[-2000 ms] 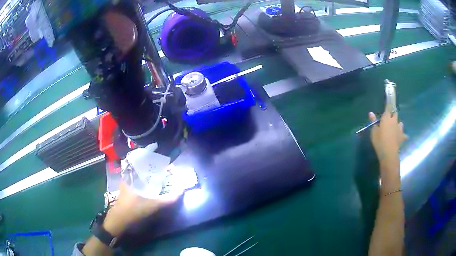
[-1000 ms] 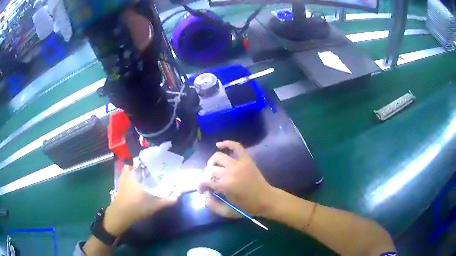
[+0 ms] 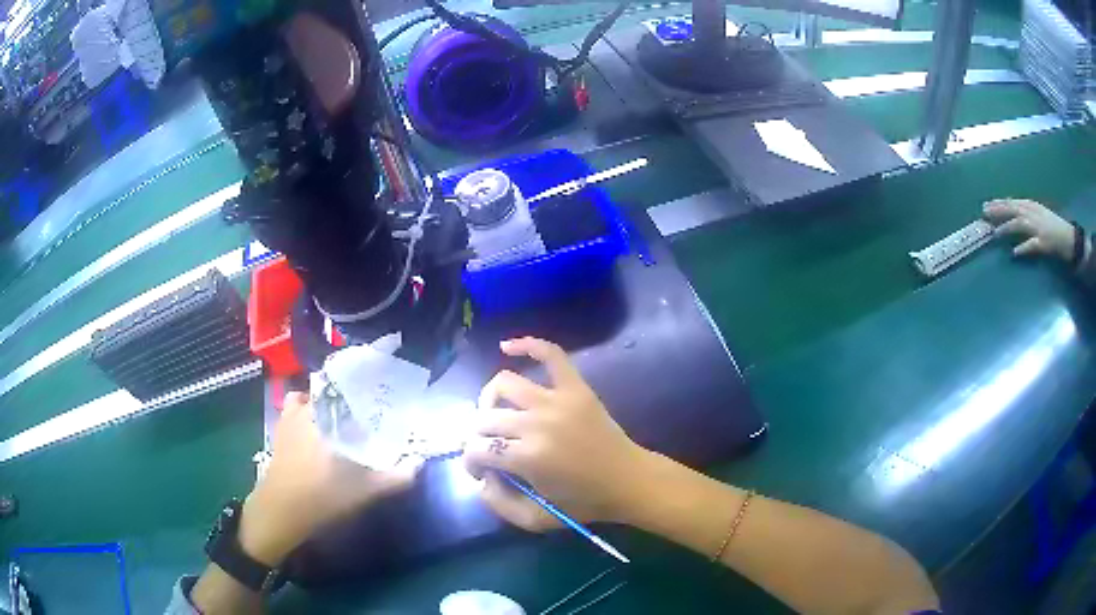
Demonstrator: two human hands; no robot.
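Observation:
A crumpled white wipe (image 3: 375,390) lies under the black microscope (image 3: 319,180), in bright light. My left hand (image 3: 315,475), with a black watch (image 3: 236,547) on the wrist, is at the wipe's near-left side; its fingertips are lost in the wipe and glare, so what it holds is unclear. My right hand (image 3: 547,451) holds a blue brush (image 3: 565,517), its rear end pointing down and right; the brush's working end is hidden by the fingers, beside the bright spot. A silver module strip (image 3: 953,248) lies on the green bench at the right.
Another person's hand (image 3: 1036,228) touches the strip's far end. A blue bin (image 3: 541,270) with a dispenser bottle (image 3: 493,219) stands behind the mat (image 3: 673,384). A red bin (image 3: 274,315) and ribbed grey block (image 3: 174,336) are left. A white oval object (image 3: 477,603) and tweezers (image 3: 583,593) lie near the front edge.
My right hand has come from the bench at the right, leaving the strip there, to beside my left hand. Another person's hand has appeared at the strip. My left hand has barely moved.

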